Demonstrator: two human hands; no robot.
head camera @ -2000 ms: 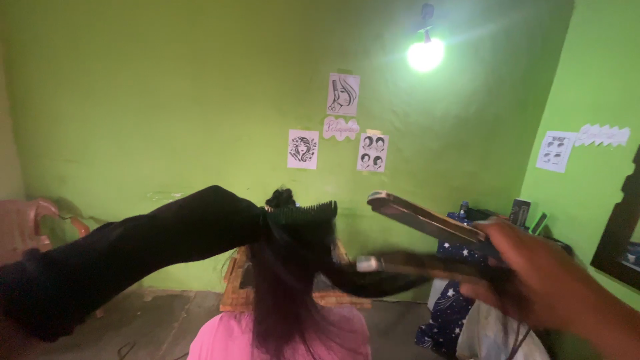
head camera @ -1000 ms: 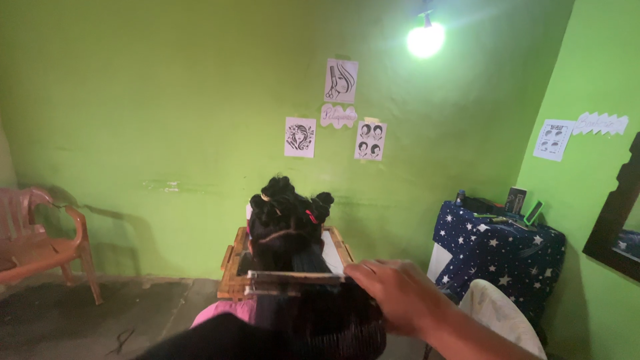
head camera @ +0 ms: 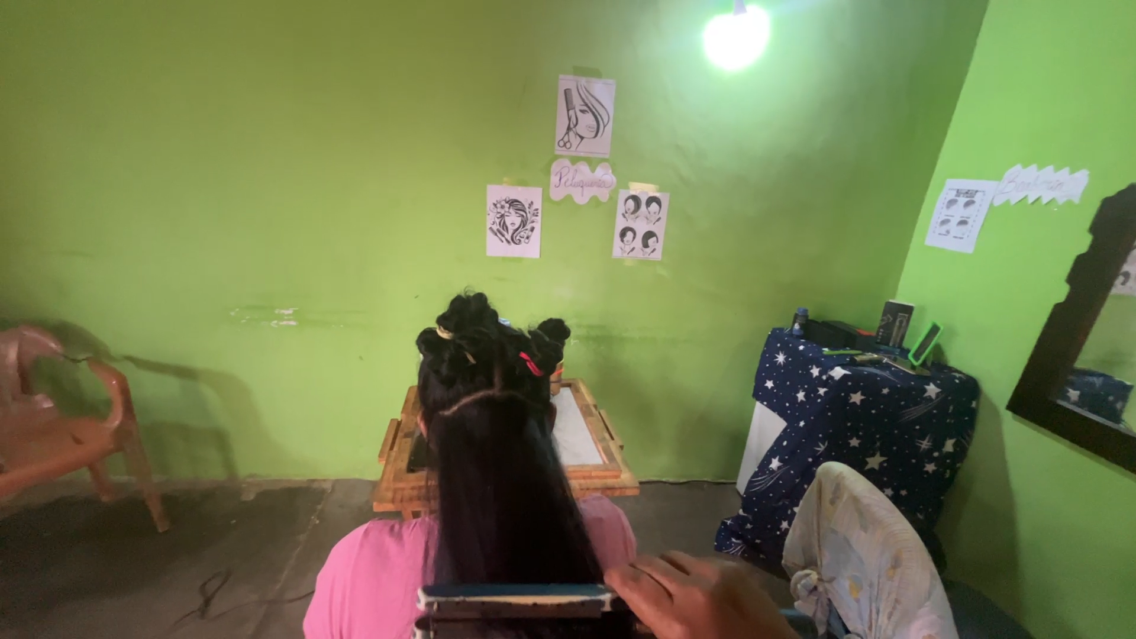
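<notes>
A seated person in a pink top has long dark hair (head camera: 506, 488), its lower part hanging straight down the back and its upper part twisted into several small buns (head camera: 470, 328) with a red hair tie. At the bottom of the view, my right hand (head camera: 701, 596) grips a hair straightener (head camera: 515, 599). Its long plates lie across the hair, low on the back. My left hand is out of view, and so is the comb.
Beyond the person stands a wooden table (head camera: 608, 470). A star-patterned cloth (head camera: 852, 444) covers a stand with small items at right, near a cloth-covered chair back (head camera: 870, 550). A plastic armchair (head camera: 71, 417) is at left, with a cable (head camera: 213, 595) on the floor.
The straightener, first held beside the hair, came across it and has moved down its length with my right hand. The dark-sleeved left arm and the comb have gone out of view.
</notes>
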